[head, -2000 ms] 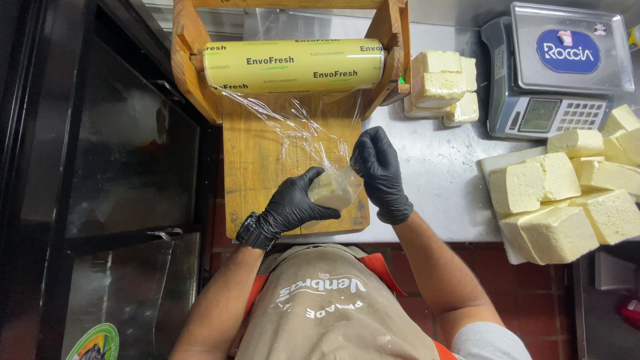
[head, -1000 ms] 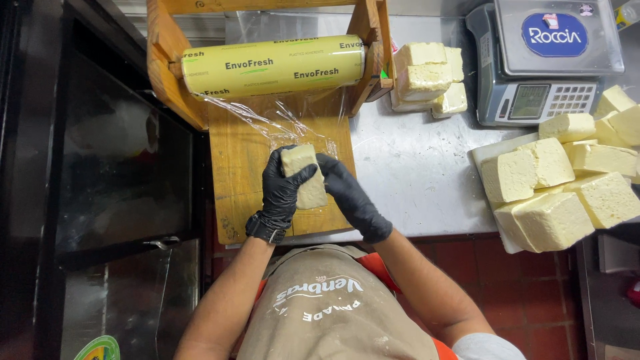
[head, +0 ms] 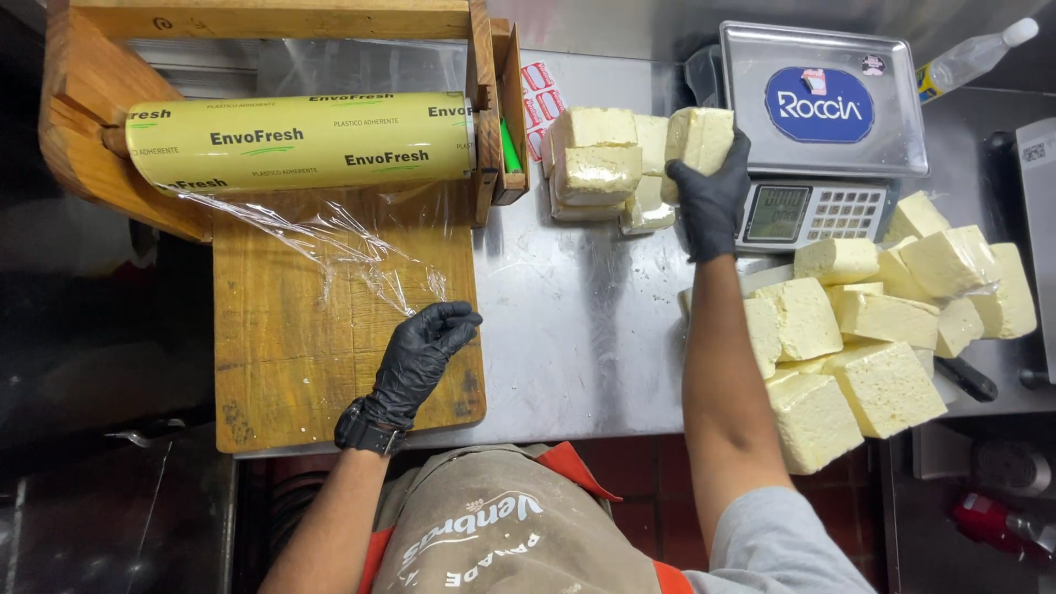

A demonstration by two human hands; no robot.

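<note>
My right hand [head: 714, 194], in a black glove, grips a plastic-wrapped block of white cheese [head: 698, 139] just right of a stack of wrapped cheese blocks [head: 597, 173]. Over the right edge of the wooden board [head: 289, 355] is my gloved left hand [head: 425, 355], fingers bent together. Its fingertips are beside the loose end of the clear cling film [head: 363, 247]; whether they pinch the film I cannot tell. That film hangs from a yellow-printed roll [head: 301, 140] on a wooden holder [head: 70, 124].
A digital scale [head: 825, 124] stands behind a heap of cheese blocks [head: 887, 384] at the right. A knife handle [head: 967, 379] shows beside the heap. Behind the stack lies a sheet of red-and-white labels [head: 540, 99]; a clear bottle [head: 978, 56] is at the back right.
My right hand has moved right and away from me, from the board to the stack, now with a cheese block in it. My left hand has let go of the block it held over the board.
</note>
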